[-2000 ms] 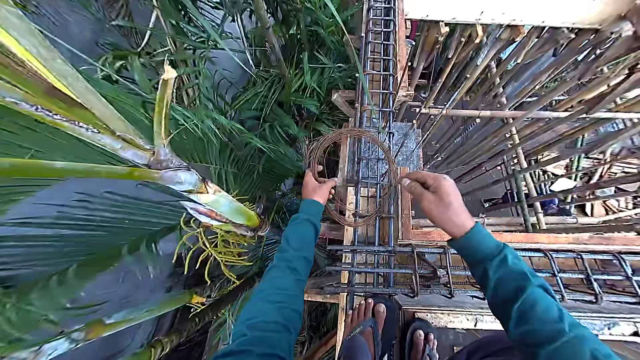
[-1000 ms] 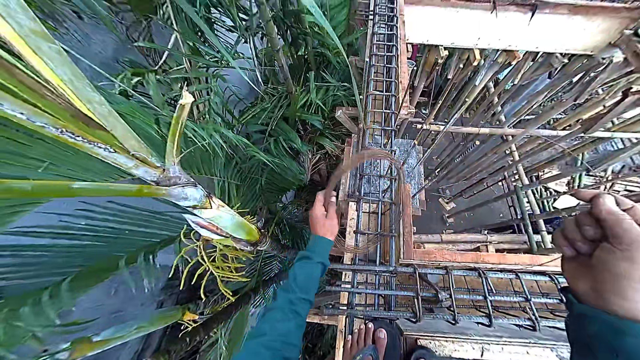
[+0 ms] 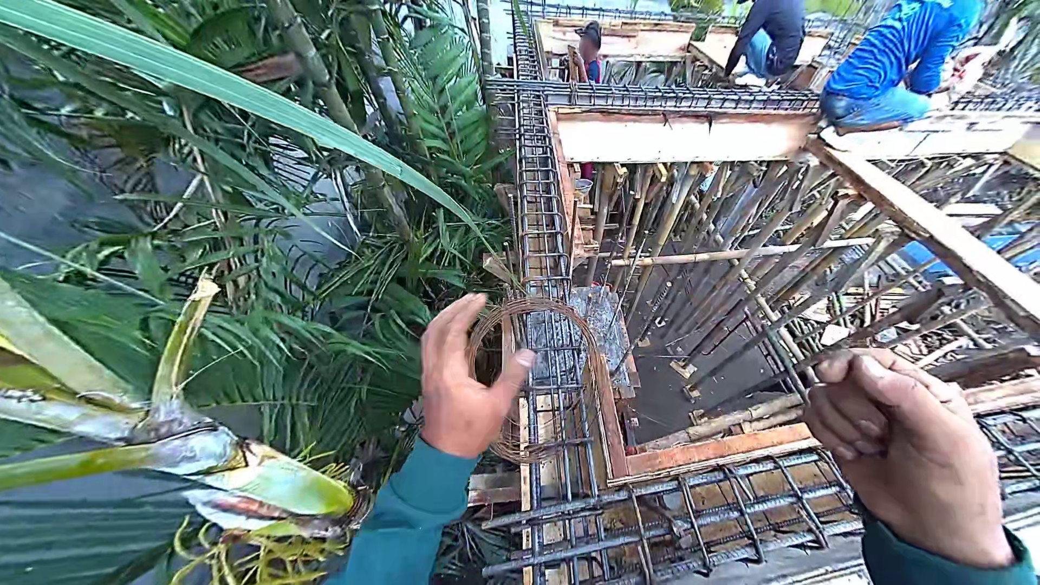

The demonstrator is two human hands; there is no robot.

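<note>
A coil of thin rusty tie wire hangs at my left hand, whose thumb and fingers are spread around the coil's left side. Behind the coil runs a long cage of steel rebar with stirrups, set in wooden formwork. My right hand is curled closed at the right, above a second rebar cage that crosses the bottom; whether a strand of wire is pinched in it cannot be told. Both forearms wear teal sleeves.
Palm fronds and a cut palm stem fill the left. Many bamboo props stand in the deep opening at right, bordered by formwork boards. A worker in blue, another in dark clothing and a third person are at the far beams.
My left hand has loosened from its closed grip on the coil, its fingers now spread. My right hand was near the coil at first and is now well off to the right. The view has tilted up.
</note>
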